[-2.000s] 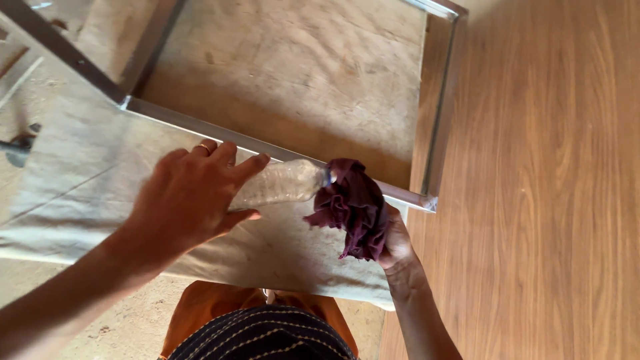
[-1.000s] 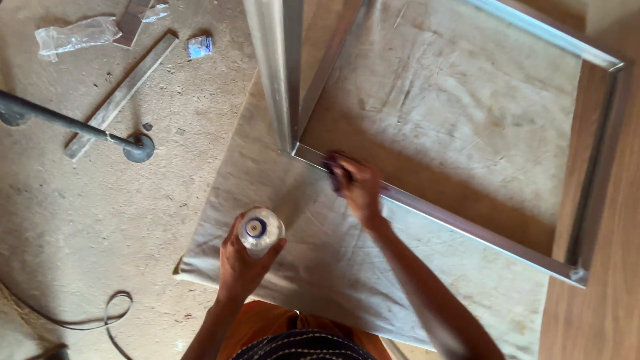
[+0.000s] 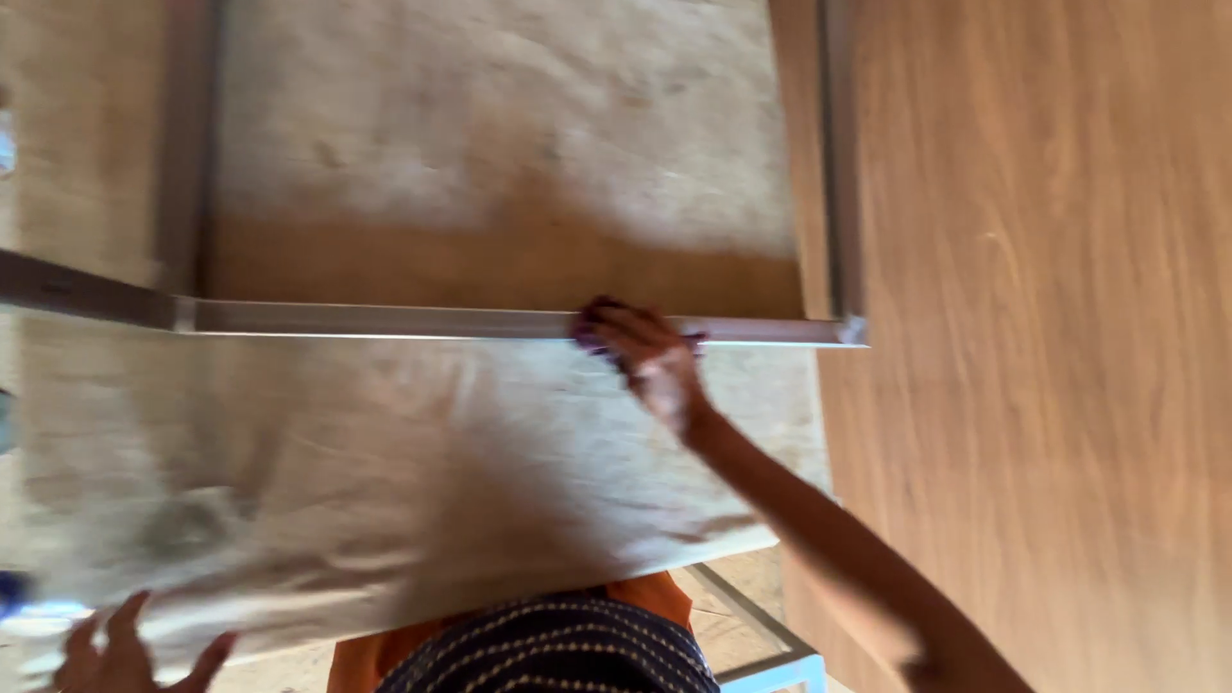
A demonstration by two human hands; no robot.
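Note:
My right hand (image 3: 654, 361) presses a dark purple cloth (image 3: 589, 327) onto the near rail of a metal frame (image 3: 385, 320), right of the rail's middle. The fingers cover much of the cloth. At the bottom left, my left hand (image 3: 130, 654) has its fingers spread and nothing visible between them; its lower part is cut off by the picture's edge. Beside it, at the left edge, part of what looks like the clear bottle with a blue cap (image 3: 13, 592) shows, blurred. The frame rests over a pale, wrinkled cloth sheet (image 3: 385, 462).
A wood-grain panel (image 3: 1039, 337) fills the right side, beneath the frame's right corner. Another metal bar (image 3: 82, 289) runs from the frame's left corner to the left edge. Below the sheet, a light metal support (image 3: 775, 669) shows near my body.
My right hand has moved right along the near rail with the cloth. My left hand, around the bottle one second ago, now has spread fingers beside it. The view has shifted strongly.

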